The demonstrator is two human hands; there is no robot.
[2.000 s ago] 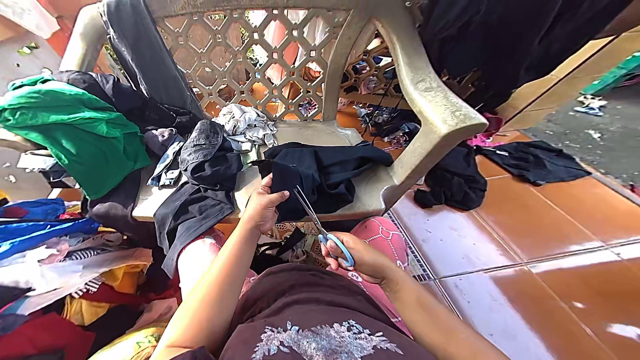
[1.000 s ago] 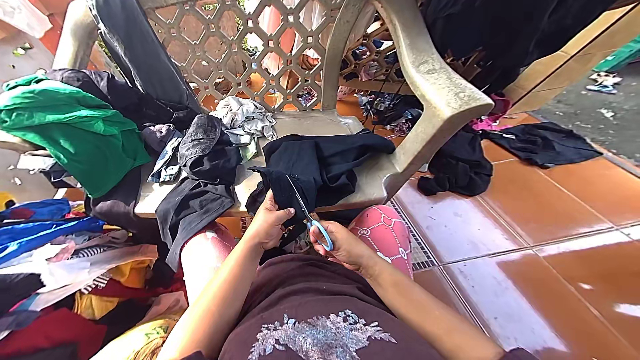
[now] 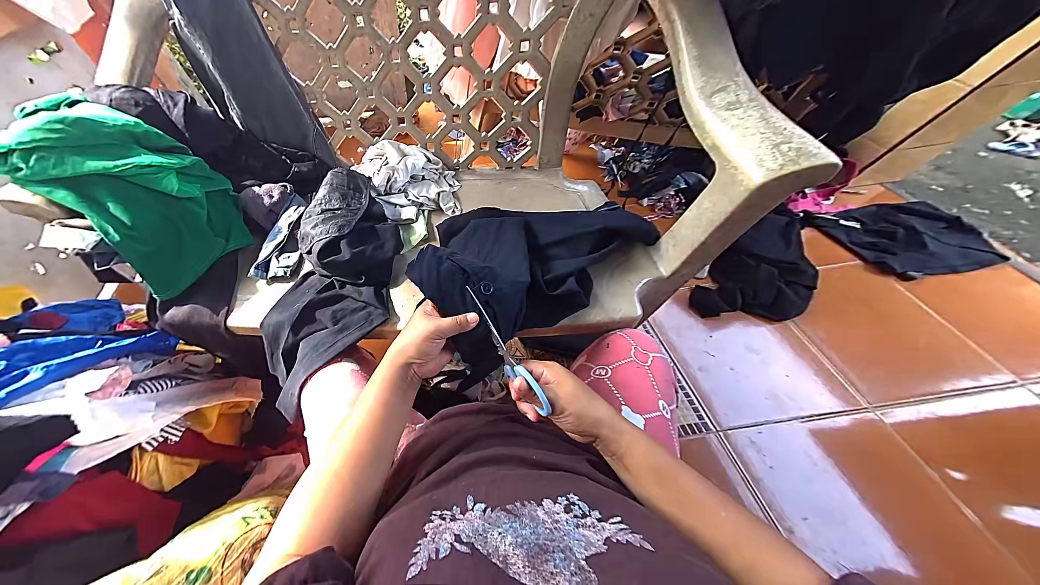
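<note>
A dark navy cloth garment (image 3: 536, 252) with a round button lies over the front of a worn plastic chair seat (image 3: 609, 305). Its near edge is gripped by my left hand (image 3: 426, 337), thumb on top and pointing right. In my right hand (image 3: 561, 398) are scissors (image 3: 528, 382) with light blue handles. Their blades point up and left, against the dark cloth beside the left thumb; whether they are cutting cannot be told. The lower part of the cloth hangs between my knees, partly hidden by the hands.
Left of the garment lie a dark grey cloth (image 3: 333, 268), a pale crumpled cloth (image 3: 410, 179) and a green cloth (image 3: 138, 187). A mixed fabric pile (image 3: 122, 439) fills the lower left. The chair's armrest (image 3: 731, 122) rises at right; black garments (image 3: 764, 268) lie on the tiled floor (image 3: 894, 341).
The scissors and both hands have shifted slightly against the navy cloth, which now shows a button near the blade tips. Both hands keep their holds.
</note>
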